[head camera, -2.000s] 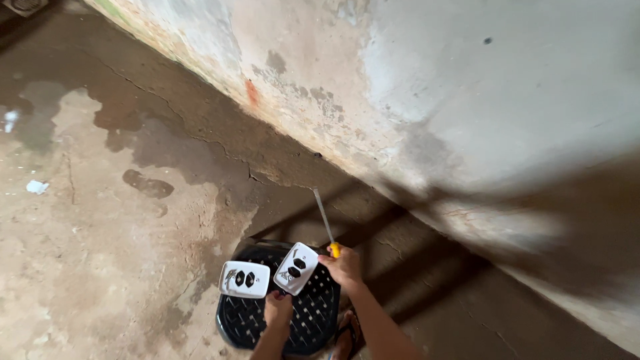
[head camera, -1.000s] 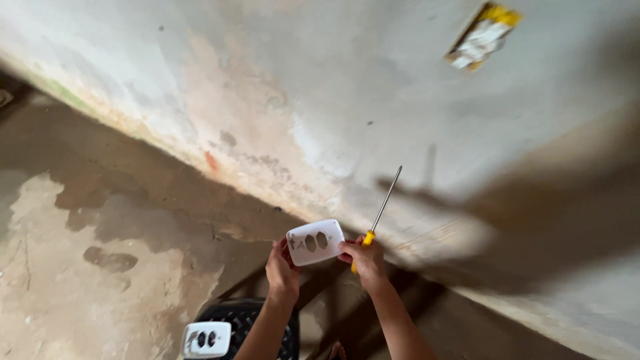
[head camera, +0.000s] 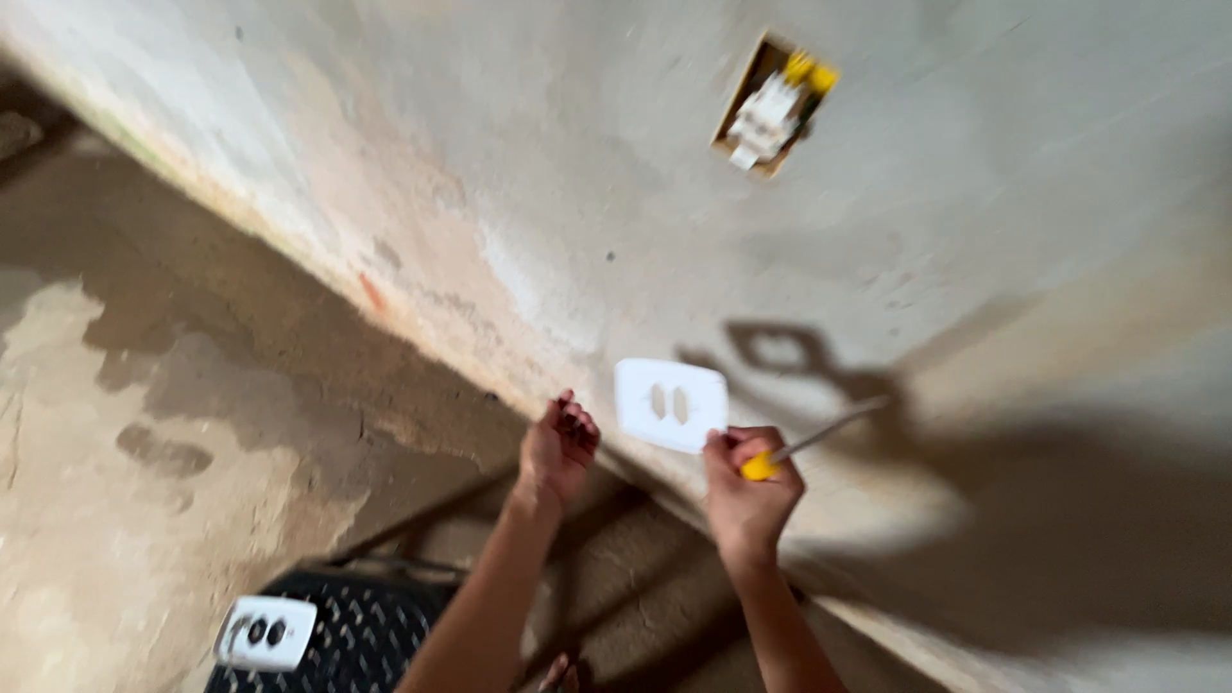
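Observation:
My right hand (head camera: 756, 491) grips the lower right corner of a white outlet cover plate (head camera: 672, 404) with two openings. The same hand holds a screwdriver (head camera: 760, 466) with a yellow handle, its metal shaft pointing up and right. To the left of the plate is my left hand (head camera: 560, 448), its fingers partly curled and apart, touching nothing. Higher on the wall, a recessed electrical box (head camera: 767, 111) holds a white outlet module with yellow parts, blurred. A second white cover plate (head camera: 267, 632), with two dark round parts, lies on a black perforated plastic seat (head camera: 366, 626).
The pale, stained plaster wall (head camera: 539, 144) runs diagonally across the view and meets the concrete floor (head camera: 173, 404). Part of a foot (head camera: 560, 674) shows at the bottom edge. Shadows of the hand and plate fall on the wall.
Two seconds ago one plate was held over the black seat; it is now raised before the wall. My left hand has let go of it. The view has turned toward the wall.

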